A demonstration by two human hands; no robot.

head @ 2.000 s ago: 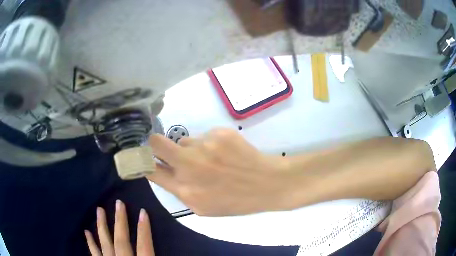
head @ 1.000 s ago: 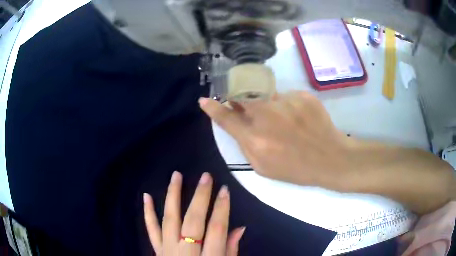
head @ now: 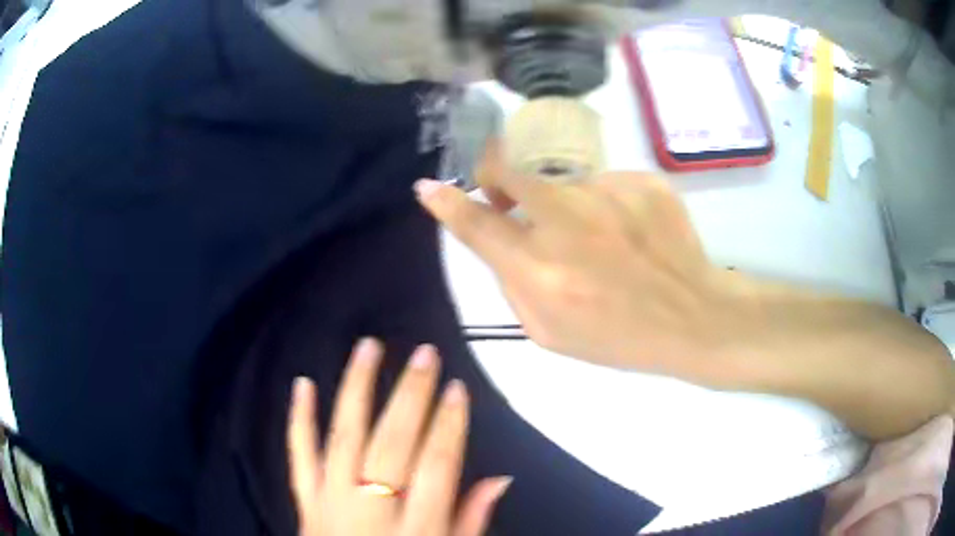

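Observation:
A large dark fabric panel (head: 136,251) covers the left and middle of the machine bed, with its curved edge running from the presser foot (head: 431,124) down to the lower right. My left hand (head: 387,450) lies flat on the fabric at the bottom, fingers spread, with a ring on one finger. My right hand (head: 586,262) is beside the foot, its index fingertip at the fabric edge; its other fingers are curled and partly behind the cream tension knob (head: 552,138). The needle is too blurred to make out.
A red-cased phone (head: 700,94) with a lit screen lies behind my right hand. A yellow strip (head: 822,120), a white scrap (head: 857,150) and a small blue-pink item (head: 793,58) lie right of it. The pale machine head (head: 367,37) hangs overhead.
The view has swung left, showing more fabric. Since one second ago the fabric and both hands appear slightly higher in the picture, and my left hand stays flat on the fabric.

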